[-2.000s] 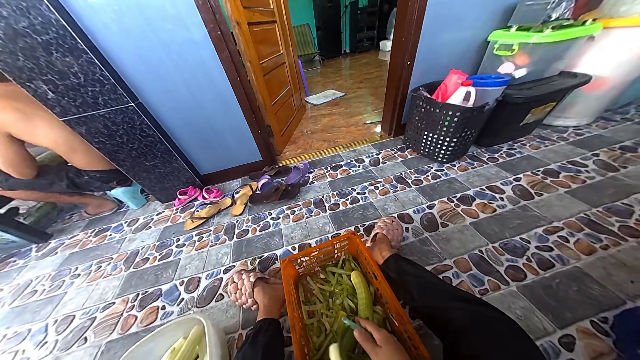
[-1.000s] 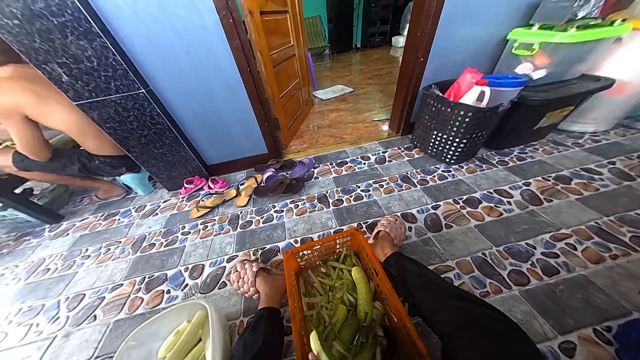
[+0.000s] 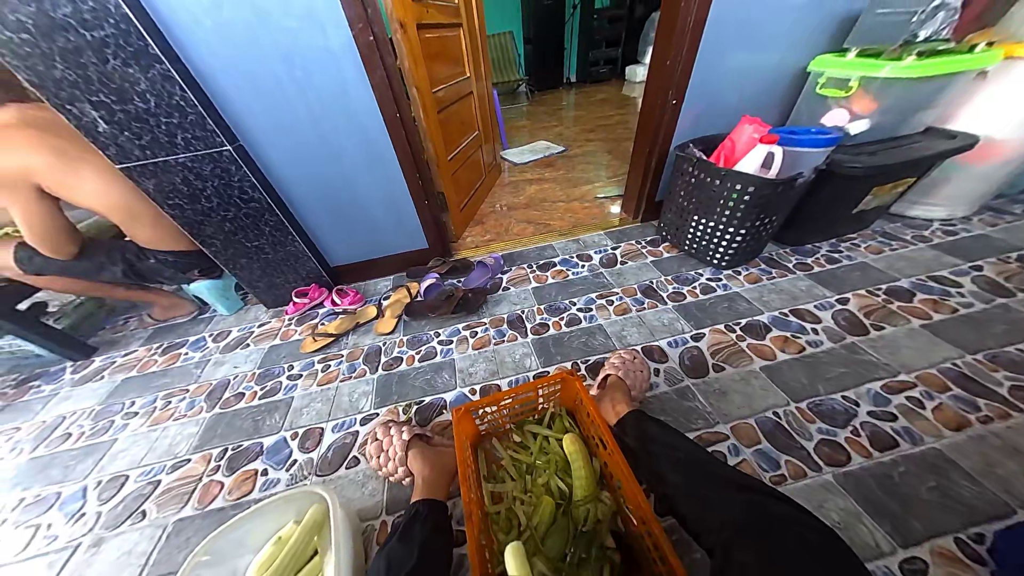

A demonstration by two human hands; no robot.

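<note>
Neither of my hands shows in the frame now. Between my feet, in woven slippers, stands an orange plastic crate holding many green peel strips. A whole yellow-green cucumber lies on the peels at the right, with more green cucumbers partly buried below it. The pale end of a peeled cucumber pokes in at the bottom edge; what holds it, if anything, is out of view. A white tub at the lower left holds several pale peeled cucumbers.
Several sandals lie before an open wooden door. A black perforated basket, a black lidded bin and a clear box with a green lid stand along the right wall. Another person sits at the far left.
My right hand, in the crate with a small green-handled tool two seconds ago, has left the view. The whole cucumber remains on the peels.
</note>
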